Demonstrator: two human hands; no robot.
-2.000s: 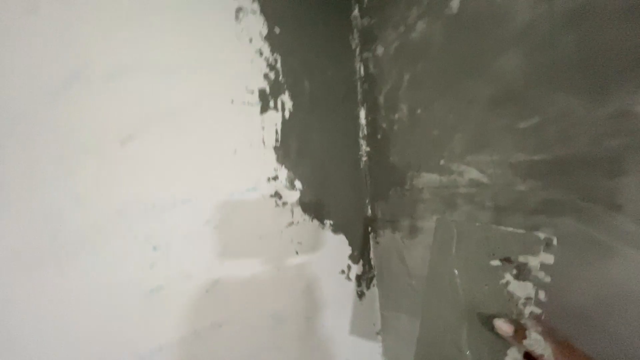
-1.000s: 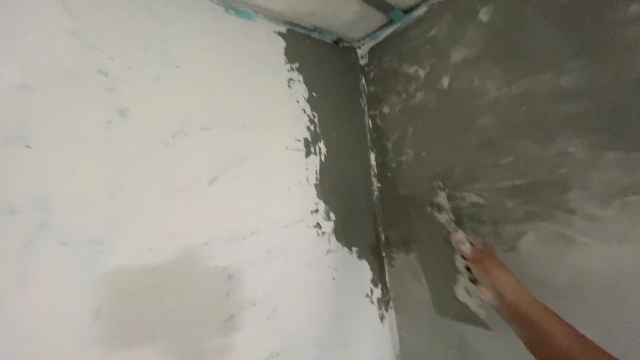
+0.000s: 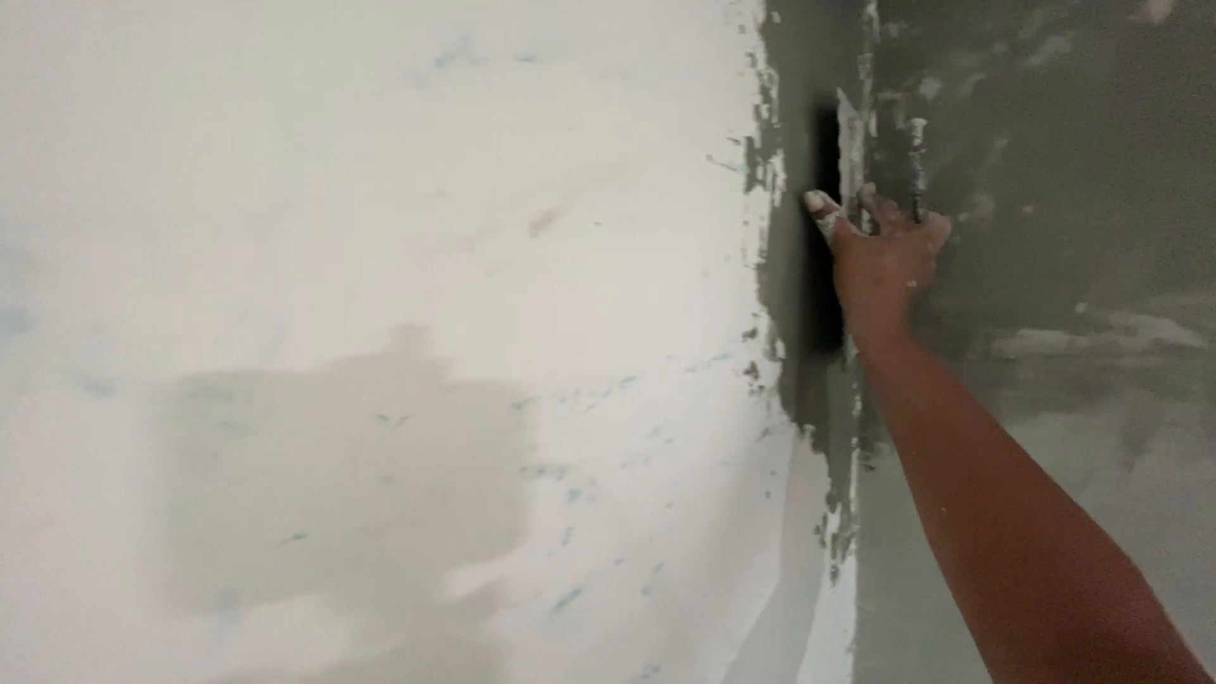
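My right hand [image 3: 883, 237], smeared with pale plaster, reaches up to the inner corner between two walls. It grips a plastering trowel [image 3: 850, 157], seen nearly edge-on; most of the grip is hidden by the fingers. The tool is close against the strip of wet grey plaster [image 3: 793, 285] at the corner, with a dark shadow beside it. That strip has a ragged left edge over the white wall [image 3: 427, 218]. The wall on the right [image 3: 1064, 190] is coated in dark grey plaster. My left hand is out of view.
The vertical corner line [image 3: 857, 427] runs down beside my forearm. Lower on the white wall is a beige-grey patch [image 3: 351, 475], with small bluish marks around it. Pale smears [image 3: 1102, 337] cross the right wall.
My right hand has moved from the right wall to the corner with the trowel, which now appears edge-on. The view has shifted; the ceiling edge seen a second ago is out of frame.
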